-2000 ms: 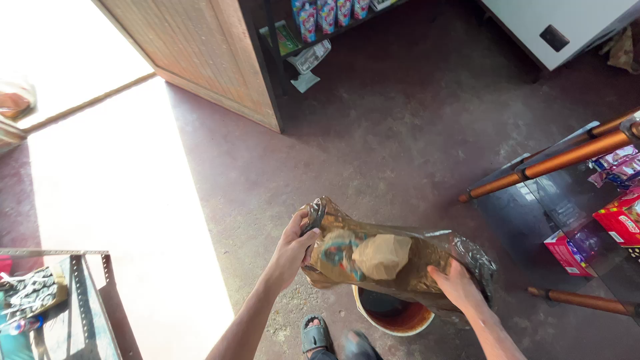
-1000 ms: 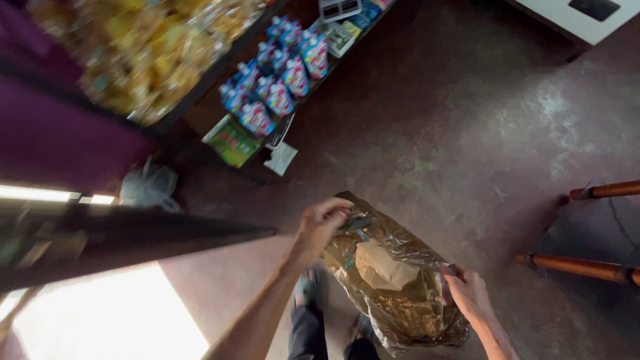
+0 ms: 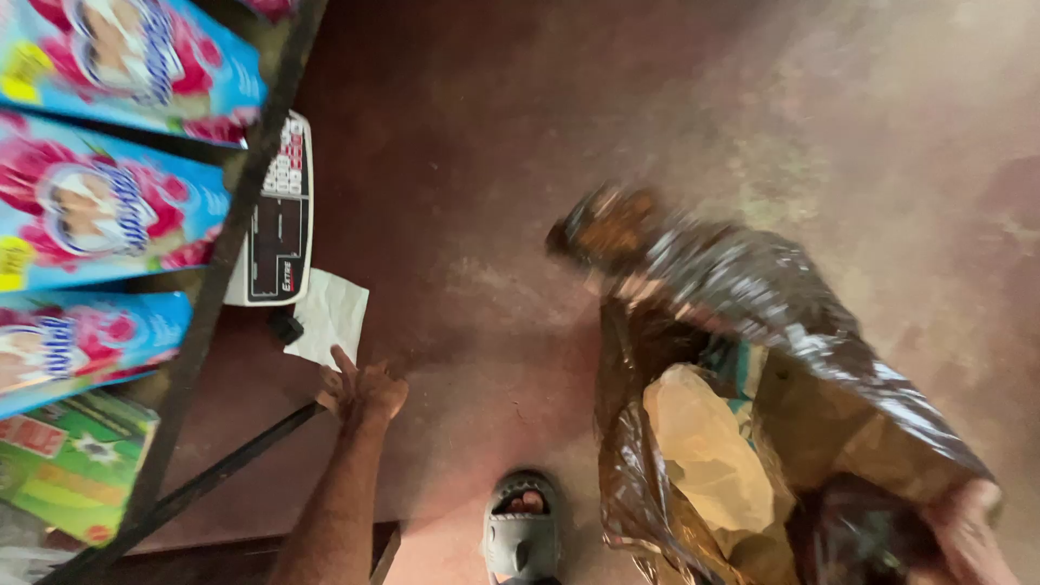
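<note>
My left hand [image 3: 366, 390] is off the bag, fingers spread, near the lower edge of a white sheet of paper [image 3: 329, 317]. At the lower right my right hand [image 3: 963, 520] grips the side of a brown translucent plastic bag [image 3: 780, 292], which hangs with its mouth wide and is partly blurred. Inside the bag lie a pale tan bundle [image 3: 711, 455] and something with teal stripes [image 3: 738, 374]. A digital scale [image 3: 280, 219] with a keypad sits at the shelf edge, just above the paper.
Blue and pink pouches [image 3: 106, 203] and a green package [image 3: 77, 463] stand on a dark-edged shelf [image 3: 203, 341] at the left. A grey sandal [image 3: 524, 528] with a foot in it is on the reddish floor [image 3: 487, 203]. A thin dark bar runs from the shelf toward my left wrist.
My left hand has let go of the bag and moved left, while the right still holds it. The view has moved much closer to the shelf.
</note>
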